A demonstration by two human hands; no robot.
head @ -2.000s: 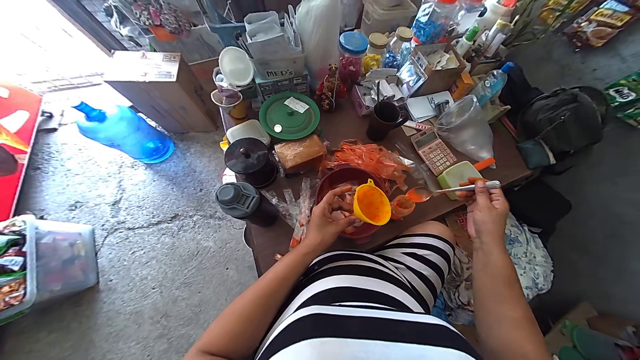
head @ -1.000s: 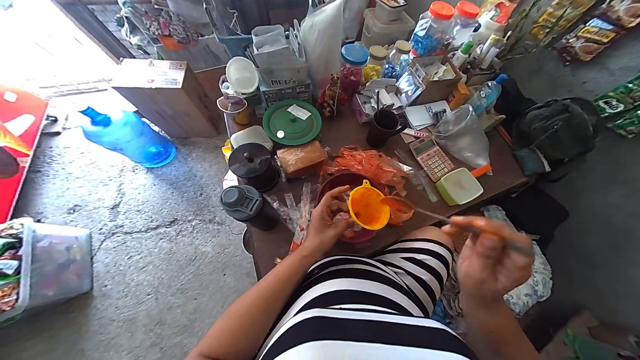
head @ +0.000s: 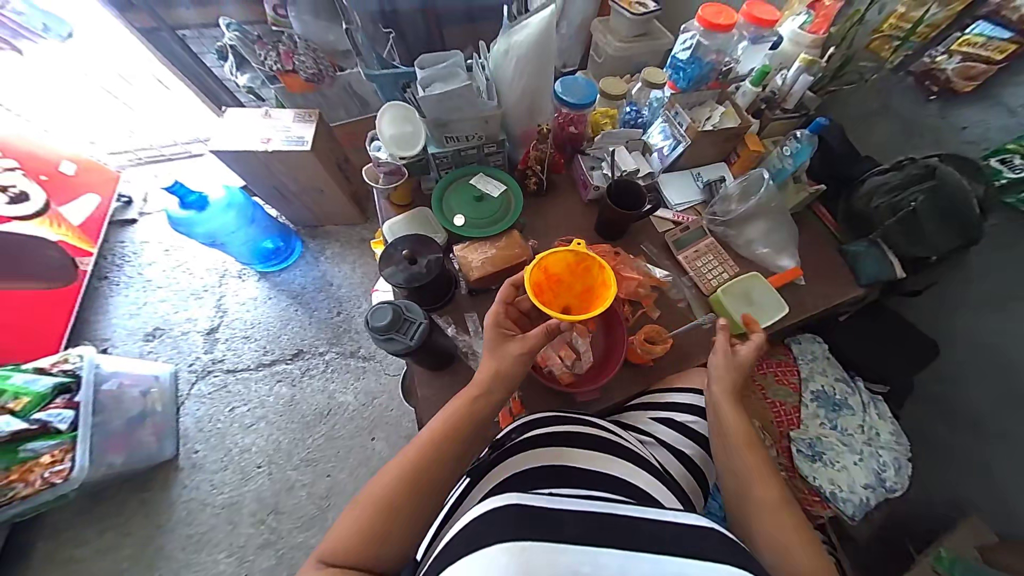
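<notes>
My left hand (head: 516, 328) holds a yellow plastic funnel (head: 571, 282) smeared with orange inside, above a dark red bowl (head: 612, 352) that has small plastic packets (head: 566, 356) in it. My right hand (head: 736, 352) is at the near edge of a square green container (head: 750, 299); whether it grips anything is unclear. A spoon handle (head: 694, 323) points from an orange-stained bag or small container (head: 649, 344) toward that hand. Orange-stained plastic bags (head: 628, 276) lie behind the funnel. A pink calculator (head: 702, 256) rests behind the green container.
A wrapped brown block (head: 493, 258), a black lidded pot (head: 416, 270) and a dark tumbler (head: 410, 334) stand at the left. Behind are a green lid (head: 478, 200), a dark mug (head: 622, 208) and lidded jars (head: 574, 112). A clear plastic bag (head: 756, 220) lies at the right.
The spoon, held in my right hand over the funnel a second ago, now lies by the orange-stained bag or container. My right hand has moved to the green container. My left hand still holds the funnel.
</notes>
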